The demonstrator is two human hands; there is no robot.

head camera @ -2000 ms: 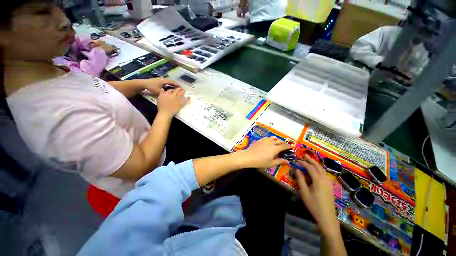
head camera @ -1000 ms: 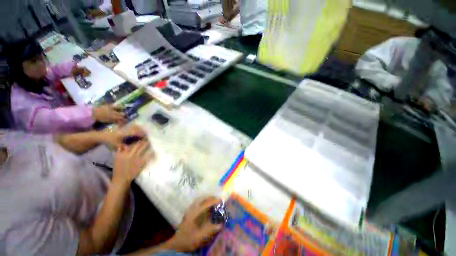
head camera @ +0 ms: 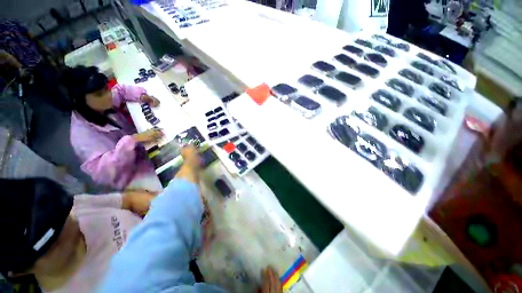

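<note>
My left hand (head camera: 192, 157), small and blurred at the end of a blue sleeve, reaches over the neighbouring place to the dark board (head camera: 177, 151). Its fingertips are near dark, shiny small pieces there; whether it grips one cannot be told. My right hand (head camera: 270, 281) is cut off by the bottom edge; only fingers show, by the striped blue, red and yellow corner. A dark watch unit (head camera: 223, 187) lies on the worn grey-white board (head camera: 252, 229). A white tray (head camera: 232, 150) with rows of black watches and a red tag stands beyond my left hand.
A large filled tray (head camera: 366, 197) on the raised shelf fills the upper right, with an orange-red tag (head camera: 258, 93). A person in a black cap (head camera: 34, 220) sits close at left; another in pink (head camera: 103, 140) sits beyond. Empty white tray (head camera: 349, 266) lies at the bottom.
The view has swung left and up to the shelf. My left hand has moved from the bright mat and the watch there to the neighbouring dark board. The watches on my mat are out of view.
</note>
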